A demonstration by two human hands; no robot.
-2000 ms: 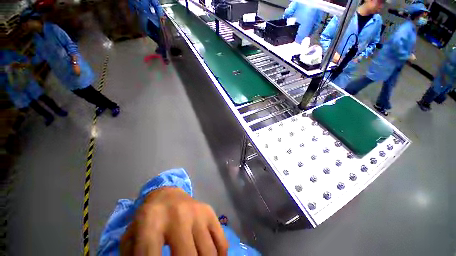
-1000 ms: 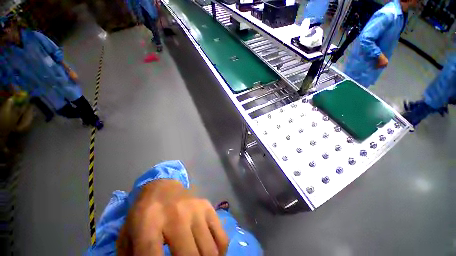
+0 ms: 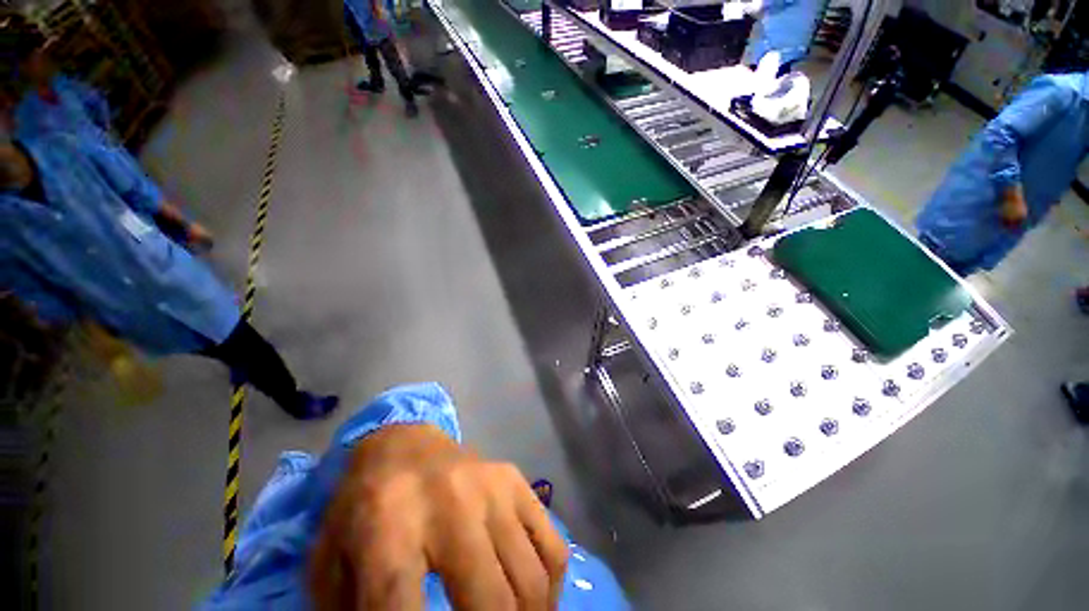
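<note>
My left hand (image 3: 448, 519) is bare and comes out of a blue sleeve at the bottom centre. Its back faces the camera and its fingers bend down towards the bottom edge. The fingertips and palm are hidden, so I cannot tell whether it holds anything. My right hand is not in view. No cable coil shows.
A ball transfer table (image 3: 782, 370) stands ahead right, bearing a green board (image 3: 878, 284). Green conveyor pallets (image 3: 597, 149) and rollers run behind it. A person in blue (image 3: 108, 239) is close at left; another (image 3: 1015, 167) is at right. Striped tape (image 3: 235, 477) marks the floor.
The person at left has come closer. The people at right have moved right, some out of view. The table has shifted slightly right in the picture. My left hand keeps nearly the same pose.
</note>
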